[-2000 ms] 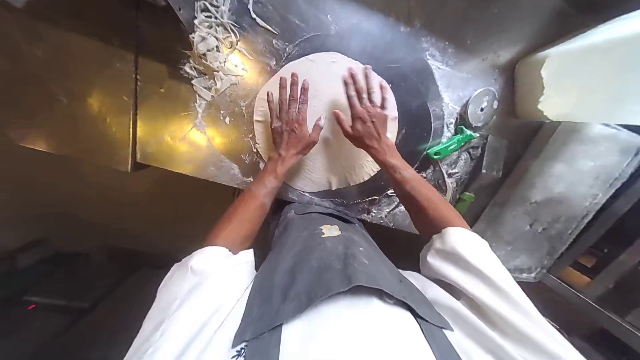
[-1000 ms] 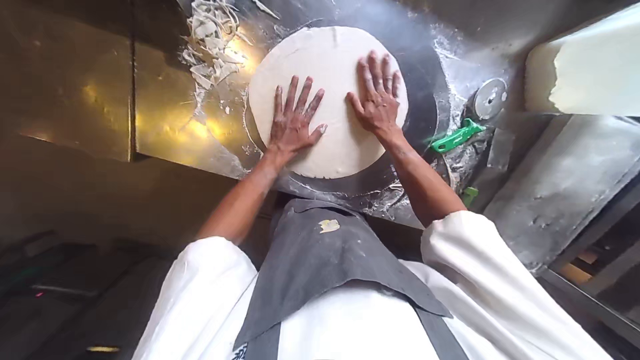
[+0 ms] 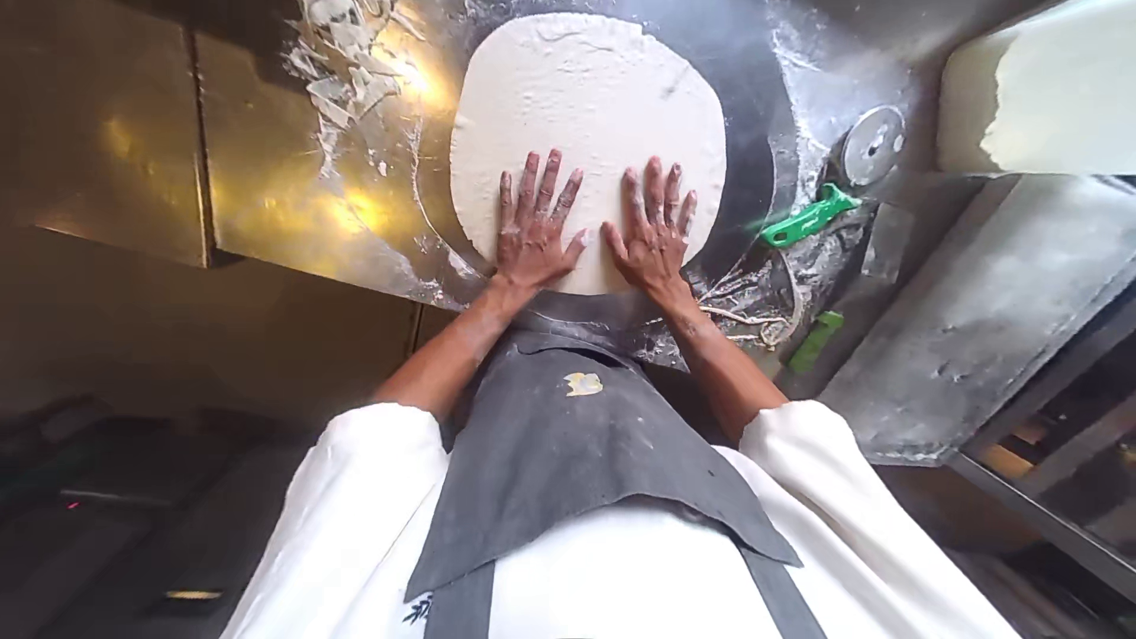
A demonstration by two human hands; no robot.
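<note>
A broad, flat sheet of pale dough [image 3: 590,106] with rounded edges lies on a dark round board [image 3: 750,115]. Both hands rest palm down on its near part, fingers spread and pointing away from me. My left hand [image 3: 537,226] is on the near left of the dough, and my right hand [image 3: 655,226] is at the near right, a short gap between the two thumbs. Neither hand grips anything. Flour dusts the fingers. Around the board, the metal worktop [image 3: 293,169] is streaked with flour.
Dough scraps [image 3: 346,71] are heaped at the back left. On the right are a green-handled tool [image 3: 812,217], a round metal disc [image 3: 873,146], a dough strip [image 3: 790,306] and a smaller green piece [image 3: 815,342]. A large pale block [image 3: 1065,98] stands at the far right.
Both hands have moved toward me, from the middle of the dough to its near part. The dough now looks longer and less round than a second ago.
</note>
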